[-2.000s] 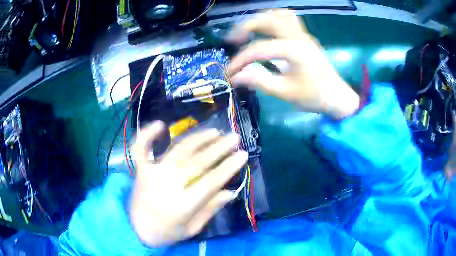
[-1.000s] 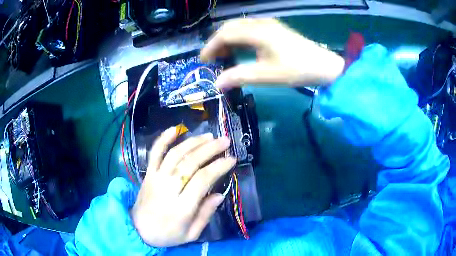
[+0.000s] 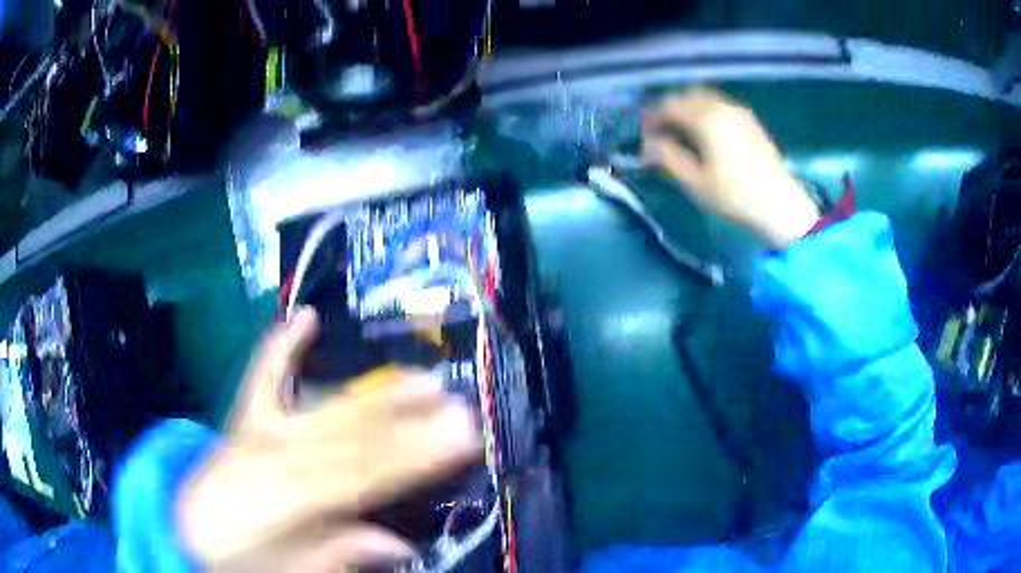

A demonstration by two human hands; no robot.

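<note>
The open black housing (image 3: 526, 336) lies in front of me, blurred, with the blue board (image 3: 420, 257) at its far end. The wire harness (image 3: 486, 369) runs along its right side, and a white cable (image 3: 308, 260) loops at its far left corner. My left hand (image 3: 336, 459) is spread over the near part of the housing and hides much of it; whether it grips anything cannot be told. My right hand (image 3: 717, 157) is at the back of the bench, right of the housing, near a pile of thin clear strips (image 3: 577, 125). Its fingers are bent and blurred; their contents cannot be made out.
Side cutters (image 3: 655, 224) lie on the green mat (image 3: 627, 437) right of the housing. A dark cable (image 3: 711, 392) runs on the mat. A shiny clear bag (image 3: 255, 207) is behind the housing. Other units stand at left (image 3: 106, 369), at the back (image 3: 358, 95) and at right (image 3: 968, 336).
My right hand has moved from the housing's board end to the back right of the bench. My left hand has shifted a little left and nearer. The view has shifted, so the housing appears lower.
</note>
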